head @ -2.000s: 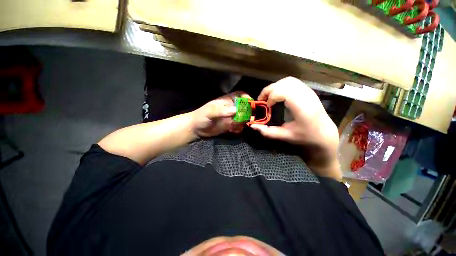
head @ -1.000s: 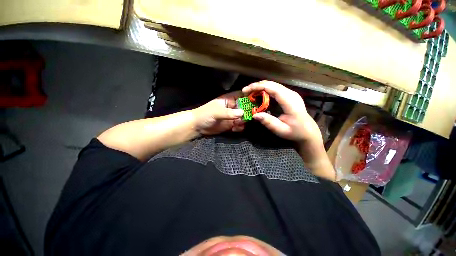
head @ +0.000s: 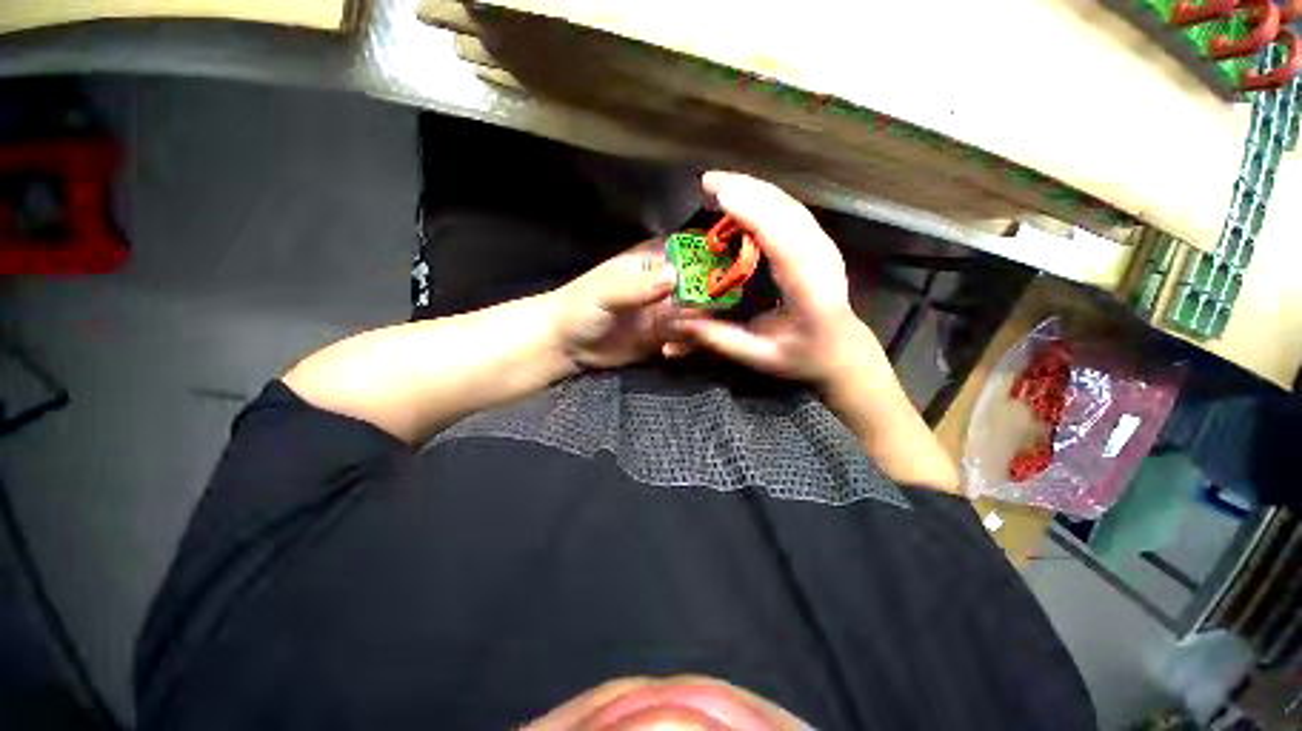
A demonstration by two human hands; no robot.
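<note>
A green perforated unit is held over my lap, its dotted face up. My left hand grips its left side with thumb and fingers. A red loop stands at the unit's right side and touches it. My right hand is curved around the loop and the unit's right side, with the index finger above and the thumb below. Whether the right fingertips press on the loop or the unit is partly hidden.
Stacked tan sheets lie on the bench ahead. Finished units with red loops and units without loops are at the right. A clear bag of red loops is low at right. A red stool stands on the floor at left.
Both hands and the unit have moved slightly up toward the bench. The red loop, first held out to the right, now leans over the unit's face. The view has shifted slightly.
</note>
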